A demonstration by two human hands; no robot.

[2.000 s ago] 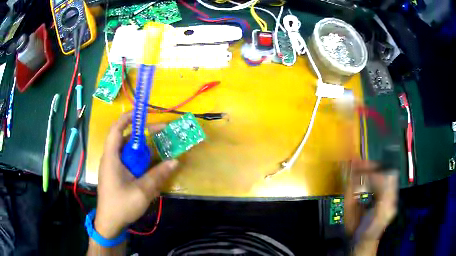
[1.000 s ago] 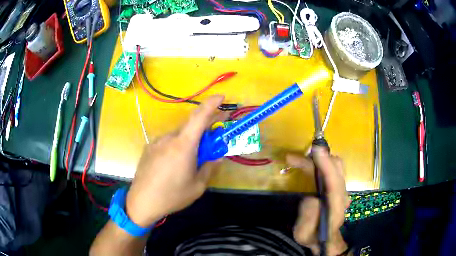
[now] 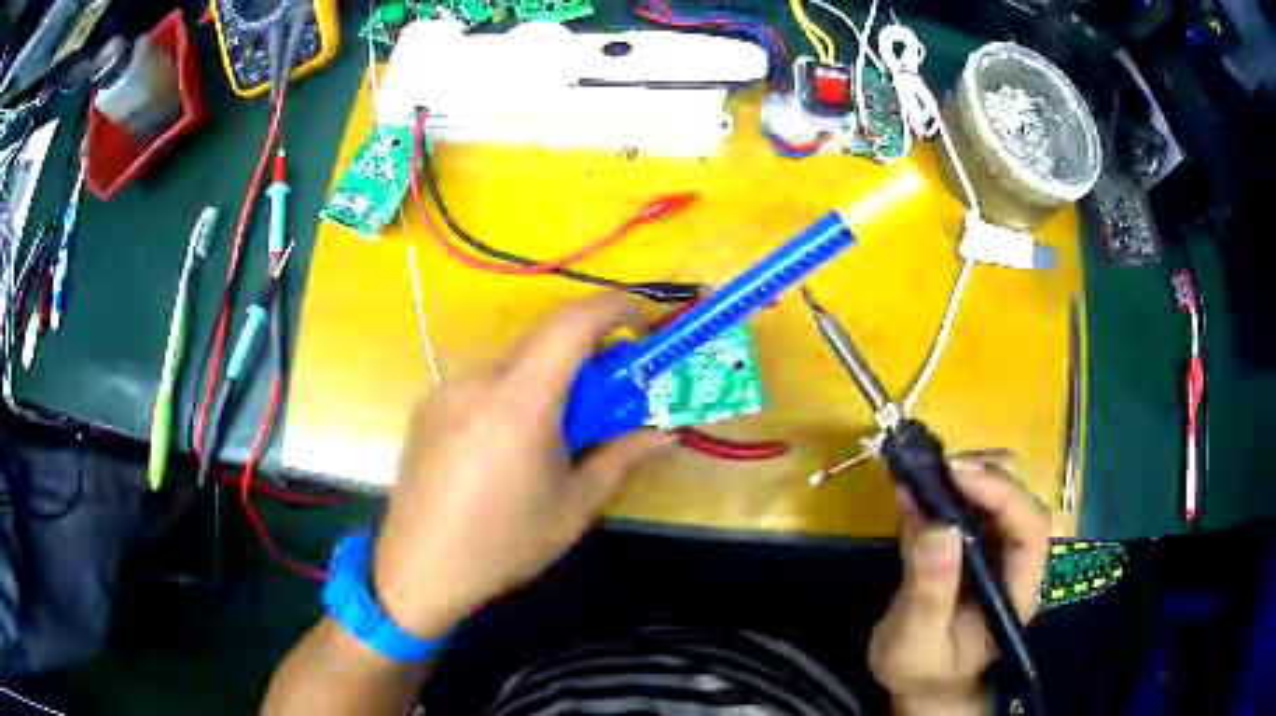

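Note:
My left hand (image 3: 511, 455), with a blue wristband, is closed around the blue desoldering pump (image 3: 749, 301). The pump's yellow end points up and right. The green circuit board (image 3: 717, 381) shows solder side up under the pump, beside my left fingers; whether the fingers also grip it is hidden. My right hand (image 3: 966, 567) holds the black handle of the soldering iron (image 3: 856, 364). Its bare tip points up and left, to the right of the board and apart from it.
Red and black clip leads (image 3: 539, 266) lie behind the board. A white cable (image 3: 945, 329) runs right of the iron. At the back are a white casing (image 3: 560, 91) and a round tub (image 3: 1029, 133). Left are a multimeter (image 3: 273, 35), probes (image 3: 249, 343) and a green brush (image 3: 178, 350).
The board has moved from beside my left hand to the mat's middle under the pump, which now slants right. My right hand has brought in the iron, then shifted slightly right.

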